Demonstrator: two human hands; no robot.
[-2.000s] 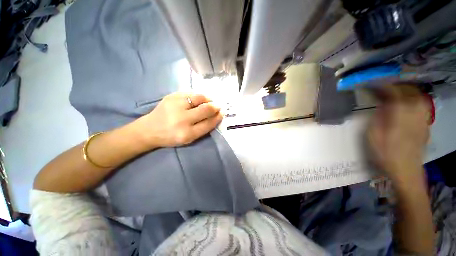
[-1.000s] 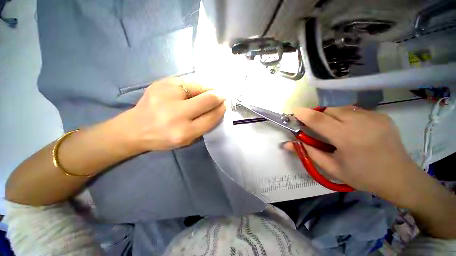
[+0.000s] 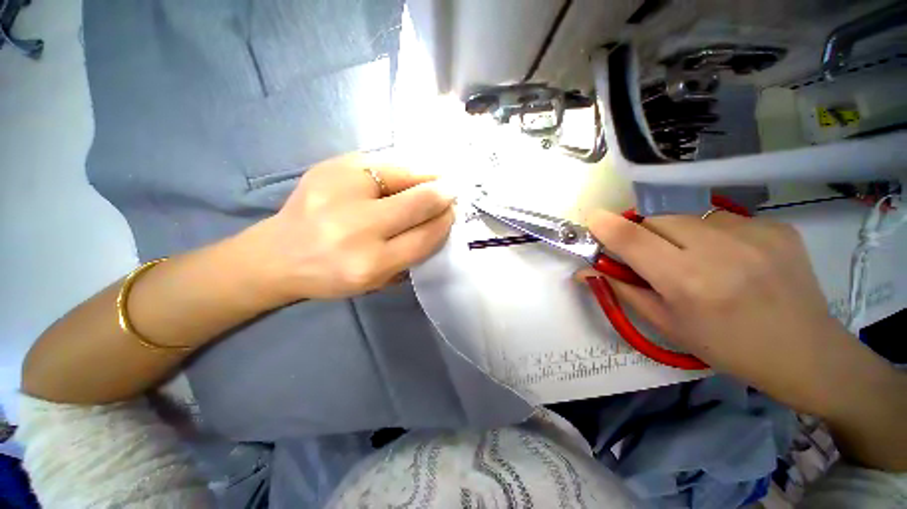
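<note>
A large grey garment panel (image 3: 298, 358) lies over the table's left part and front edge, with a straight welt-like slit left of the needle area. My left hand (image 3: 363, 234) presses and pinches the panel's edge under the bright lamp. My right hand (image 3: 716, 273) holds the red-handled scissors (image 3: 636, 323), blades pointing left with their tips at my left fingertips. The glare hides what lies between the tips and whether the blades are fully closed.
The sewing machine head (image 3: 527, 50) stands above and behind my hands, with its presser foot area (image 3: 537, 119). A printed ruler (image 3: 587, 363) runs along the front edge. White cord (image 3: 861, 258) hangs at the right. Grey cloth (image 3: 696, 427) lies below the table edge.
My right hand has come from the blurred far right to the needle area and now holds the scissors. My left hand still holds the panel, whose edge has shifted. The view of the machine has shifted.
</note>
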